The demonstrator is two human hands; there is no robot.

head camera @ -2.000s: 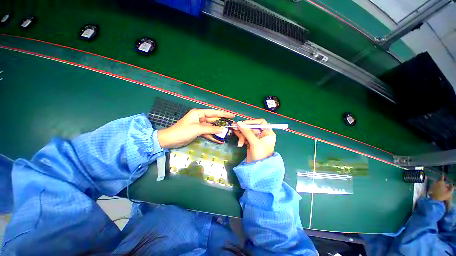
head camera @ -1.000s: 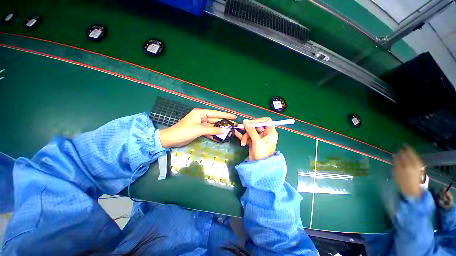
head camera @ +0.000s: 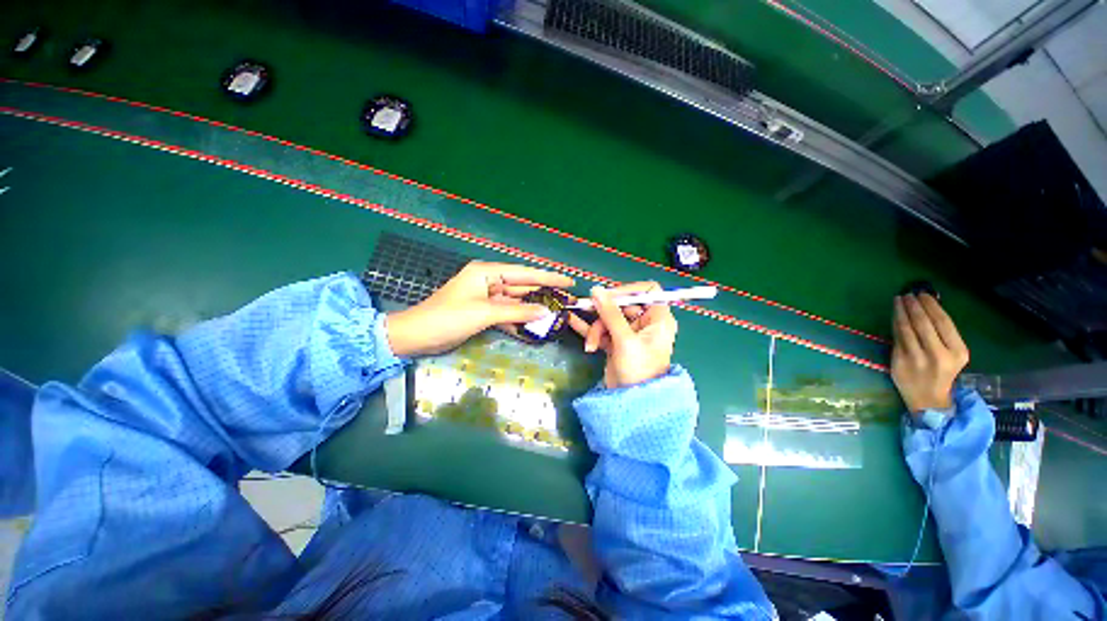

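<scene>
My left hand (head camera: 467,311) holds a round black electronic module (head camera: 543,318) with a pale square in its middle, above the bench. My right hand (head camera: 634,337) holds white-handled tweezers (head camera: 662,296), their dark tip at the module's right side. The exact contact at the tip is too small to tell. The adhesive sheet (head camera: 492,400) with rows of yellow patches lies flat on the bench below my hands. A black grid mat (head camera: 410,269) lies behind my left hand, partly hidden by it.
The green conveyor belt (head camera: 522,170) carries several modules, one (head camera: 688,252) beyond my right hand. Another person's hand (head camera: 929,352) is over a module at the belt's right. A second film sheet (head camera: 795,439) lies right of my sleeve. A dark stack (head camera: 1032,231) stands far right.
The modules on the belt have moved right. The other person's hand has come in from the right and reached the rightmost module. My hands have hardly moved; the tweezers have shifted and tilted slightly.
</scene>
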